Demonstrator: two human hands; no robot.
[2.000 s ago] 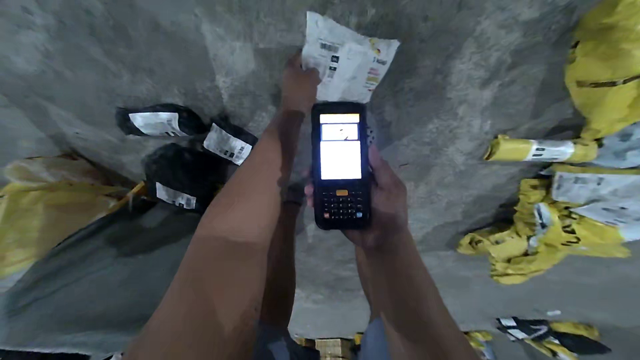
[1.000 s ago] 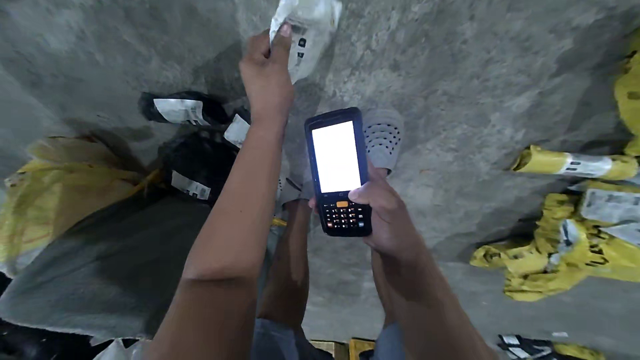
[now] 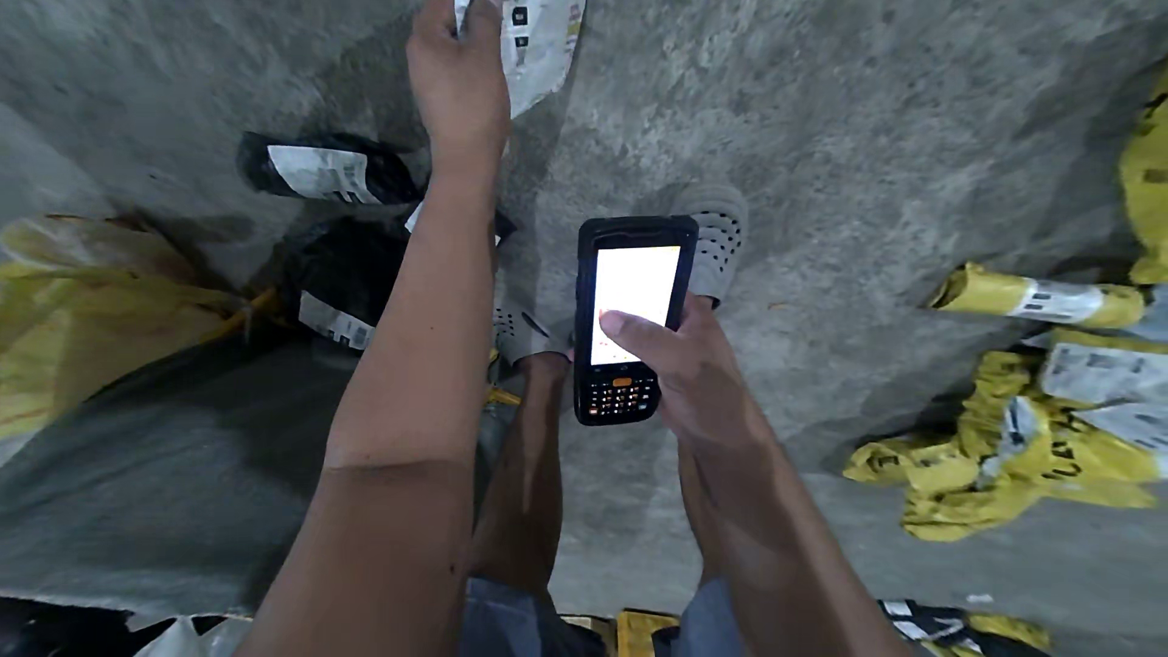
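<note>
My right hand (image 3: 680,351) holds a black handheld mobile computer (image 3: 636,274) with a lit screen and a keypad, its thumb lying over the screen. At the top edge my left hand (image 3: 461,68) grips a white plastic mailing bag (image 3: 540,55), which bears printed writing and is partly cut off by the view. Left of my left forearm lie a black wrapped parcel (image 3: 319,172) with a white label and a bulkier black parcel (image 3: 342,274), also labelled. My forearm partly hides another labelled parcel between them.
Yellow plastic parcels (image 3: 1022,447) and a rolled yellow parcel (image 3: 1077,299) lie on the concrete floor at right. A grey sack (image 3: 173,484) and a yellow bag (image 3: 82,338) fill the left. My feet wear grey clogs (image 3: 716,233). More parcels (image 3: 967,630) lie at bottom right.
My left hand has moved up and left with the white mailing bag, away from the handheld computer. My right thumb has moved from beside the screen onto it.
</note>
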